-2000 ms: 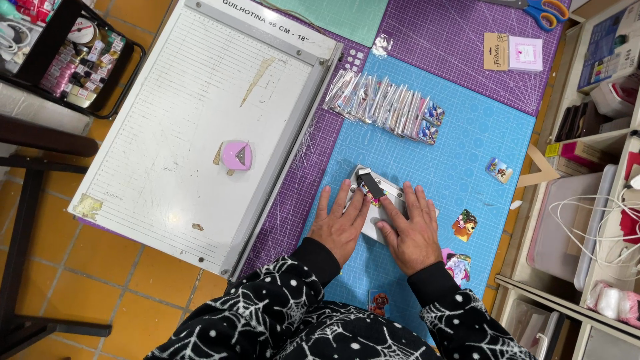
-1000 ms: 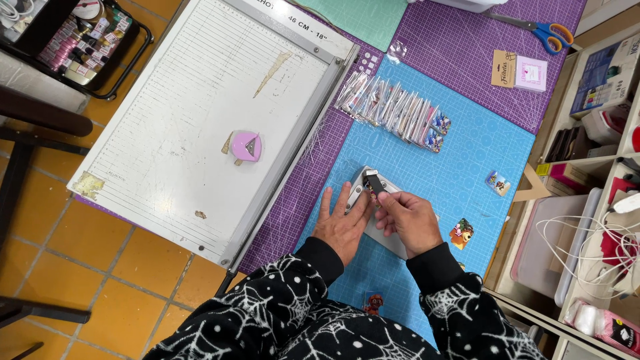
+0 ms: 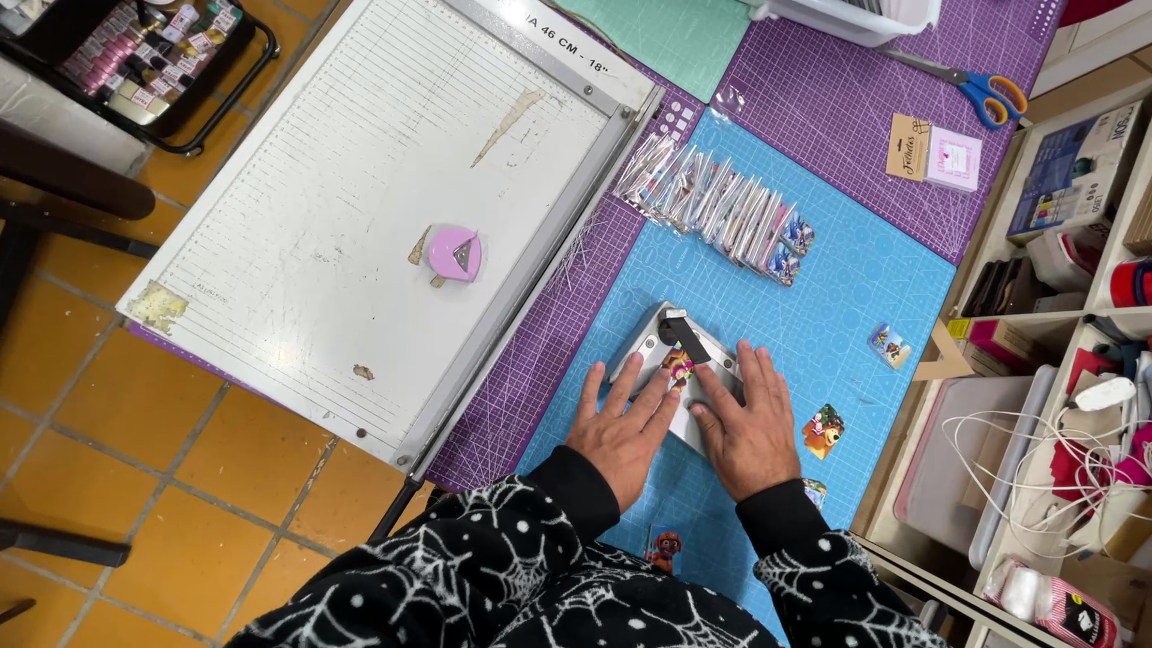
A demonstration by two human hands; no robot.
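Observation:
On the blue cutting mat (image 3: 864, 243) rests a small grey and white tabletop punch (image 3: 639, 346) with a black lever (image 3: 688, 339). A printed cartoon card (image 3: 677, 364) lies on it, partly covered by my fingers. My left hand (image 3: 625, 423) is spread flat, its fingertips on the card and the device's near left side. Fingers apart, my right hand (image 3: 749, 418) touches the right side, its index fingertip near the lever's end. Neither hand grips anything. Cartoon cutouts lie to the right: a bear figure (image 3: 823, 431) and a smaller one (image 3: 889, 346). Another cutout (image 3: 664, 549) is near my body.
A large guillotine paper cutter (image 3: 342, 198) carries a lilac corner punch (image 3: 454, 254). Many thin plastic-wrapped pieces (image 3: 711, 207) stand in a row beyond the device. Scissors (image 3: 967, 85), a kraft card (image 3: 908, 146) and a white bin (image 3: 855, 22) sit at the back; shelves (image 3: 1017, 315) border the right.
My right hand was pinching at the black lever one second ago; its fingers are now spread on the device's right side. My left hand has shifted toward the card.

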